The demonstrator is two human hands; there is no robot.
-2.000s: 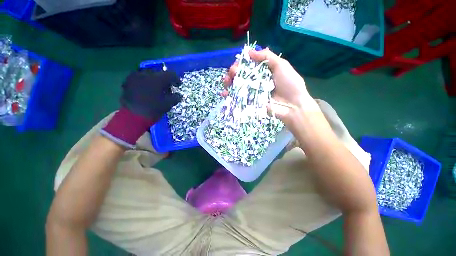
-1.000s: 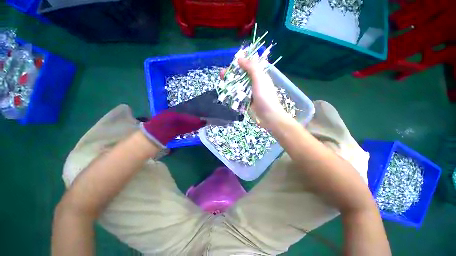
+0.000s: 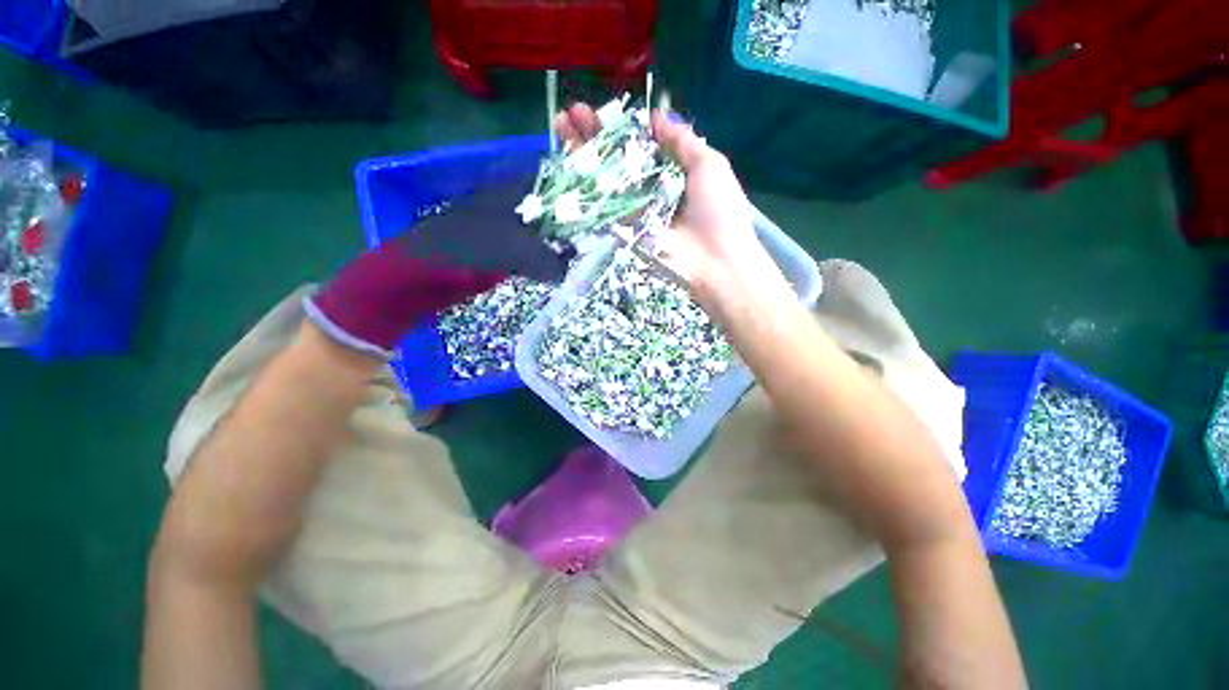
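A handful of small white-and-green parts (image 3: 607, 182) with a few long stems sticking up is held above the tubs. My bare right hand (image 3: 701, 202) holds it from the right, palm side up. My gloved left hand (image 3: 492, 236), maroon cuff and dark fingers, is at the left side of the handful; its fingers are blurred and I cannot tell whether they grip. The clear tub (image 3: 652, 456), filled with the same parts, rests by my thighs, overlapping the blue crate (image 3: 421, 383), which also holds parts and is partly hidden by my left hand.
A pink-purple stool (image 3: 573, 512) is between my legs. Another blue crate of parts (image 3: 1146, 472) stands right, one with bagged parts (image 3: 115, 270) left. A green crate (image 3: 863, 121), black crate (image 3: 229, 68) and red stools (image 3: 546, 34) are at the top.
My left hand has moved from the blue crate up to the handful, now at its left side. My right hand has shifted slightly left and turned its palm upward. The whole view has shifted slightly.
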